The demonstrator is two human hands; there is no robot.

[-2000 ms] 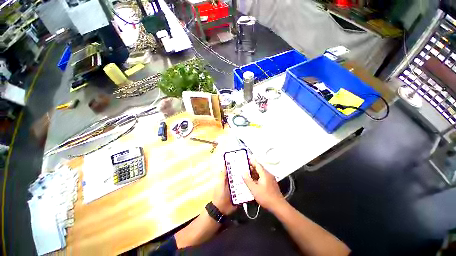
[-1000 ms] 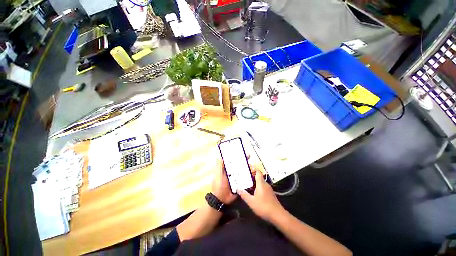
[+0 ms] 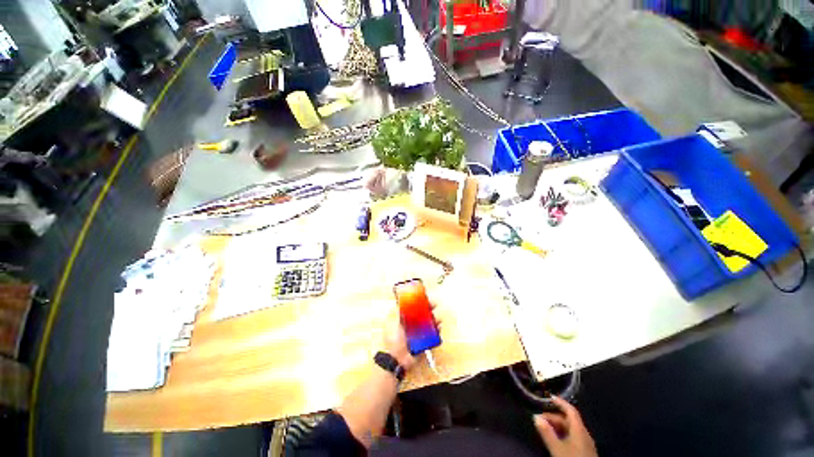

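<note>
My left hand [image 3: 403, 344] holds a smartphone [image 3: 417, 316] over the front edge of the wooden desk [image 3: 268, 375]. The phone's screen shows red, orange and blue, and a white cable hangs from its lower end. A dark band is on my left wrist. My right hand [image 3: 566, 432] is low at the right, off the phone, with its fingers apart and nothing seen in it. It is partly cut off by the bottom edge.
A calculator [image 3: 302, 270] lies on paper, with stacked sheets [image 3: 152, 321] at the left. A plant [image 3: 418, 137], a framed wooden box [image 3: 442, 195], a bottle [image 3: 533, 170] and green-and-orange scissors [image 3: 515, 237] stand or lie behind. Blue bins [image 3: 696, 223] are at the right. Long straps [image 3: 268, 198] lie on the grey table.
My right hand has let go of the phone and moved down to the right. The phone screen has changed from white to a coloured picture. The view has shifted, so the desk things sit further right.
</note>
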